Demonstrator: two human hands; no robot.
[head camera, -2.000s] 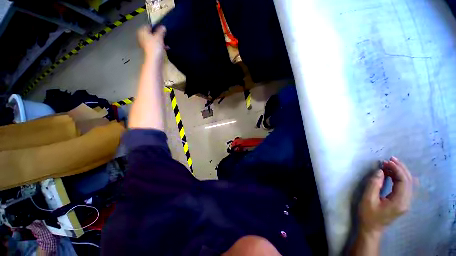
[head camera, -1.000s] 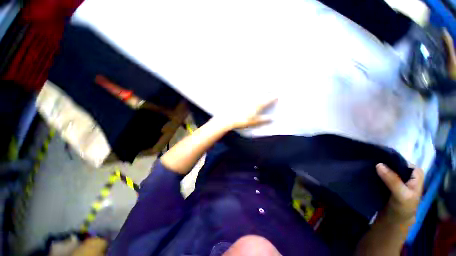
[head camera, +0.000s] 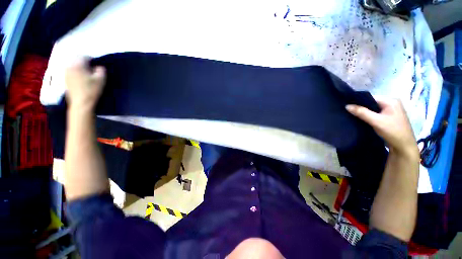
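A long black fabric piece (head camera: 218, 91) stretches across the white-covered board (head camera: 202, 25) between my two hands. My left hand (head camera: 85, 83), blurred, grips its left end. My right hand (head camera: 387, 121) holds its right end, with thumb on top and the other fingers partly hidden. The fabric's right end is folded and hangs over the board's near edge.
Black fabric pieces (head camera: 147, 167) hang at the near left, with an orange-red handled tool (head camera: 115, 142) by them. Black scissors (head camera: 432, 146) lie on a blue surface at right. Red crates (head camera: 34, 136) stand at left. A dark metallic object (head camera: 392, 6) is at the top right.
The view has turned to face the board. My left hand has gone from flat on the board to gripping the fabric's left end. The fabric now lies stretched across the board.
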